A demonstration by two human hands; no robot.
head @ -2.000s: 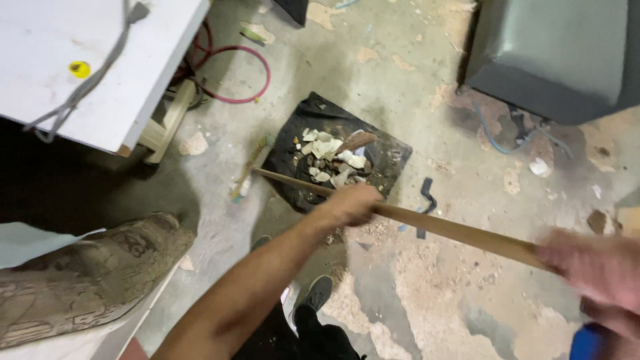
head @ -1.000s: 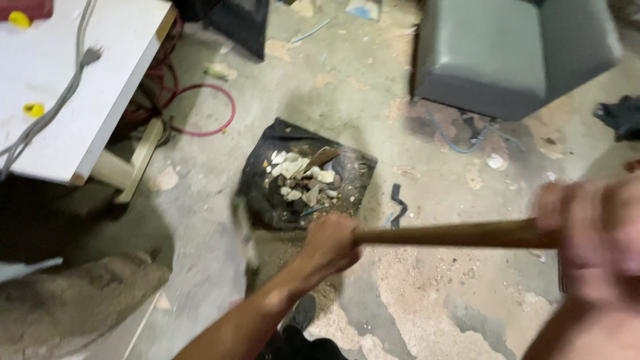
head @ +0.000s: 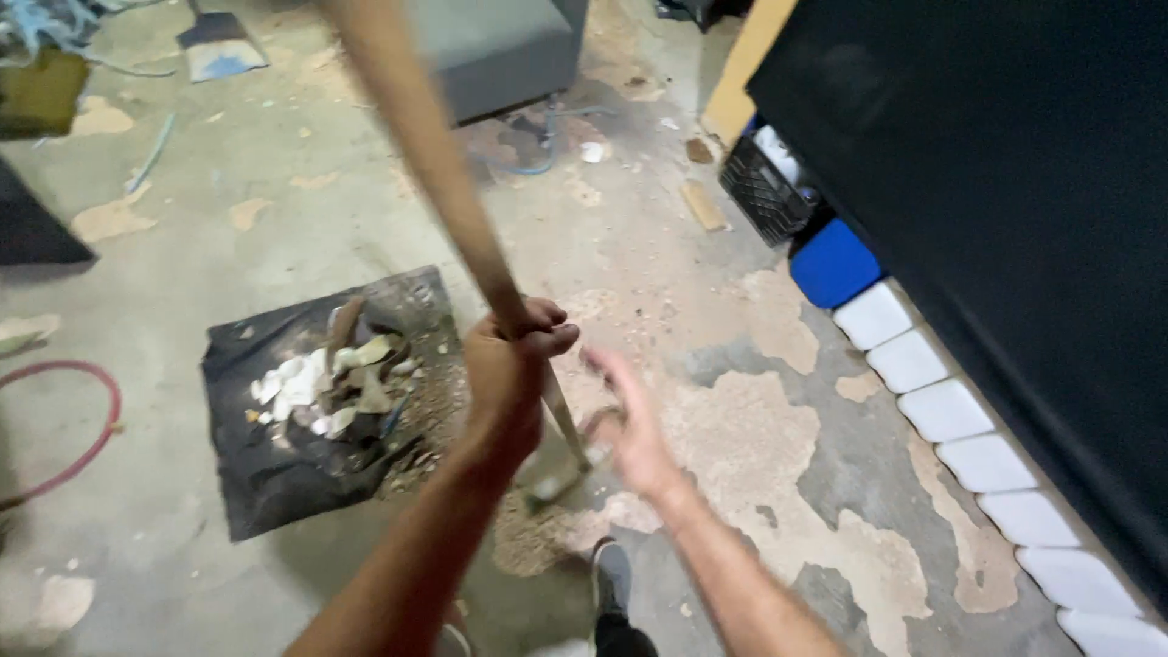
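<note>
My left hand (head: 516,379) is closed around a long wooden broom handle (head: 456,201), which slants from the top of the view down toward the floor. The broom's head (head: 552,479) is blurred, low on the floor beside a patch of brown dirt (head: 529,543). To the right of the handle, my right hand (head: 630,424) is off it, fingers apart and holding nothing. Left of my left hand lies a black plastic sheet (head: 274,484), bearing a heap of pale broken pieces (head: 301,388), brown scraps and grit.
A grey upholstered seat (head: 502,55) stands ahead. On the right are a black crate (head: 766,192), a blue object (head: 835,265), a row of white containers (head: 944,411) and a black-covered surface (head: 1004,228). A dustpan (head: 219,46) and a red hose (head: 114,401) lie left.
My right hand has let go of the handle. The handle has swung from roughly level to steep, still in my left hand. The view has shifted right.
</note>
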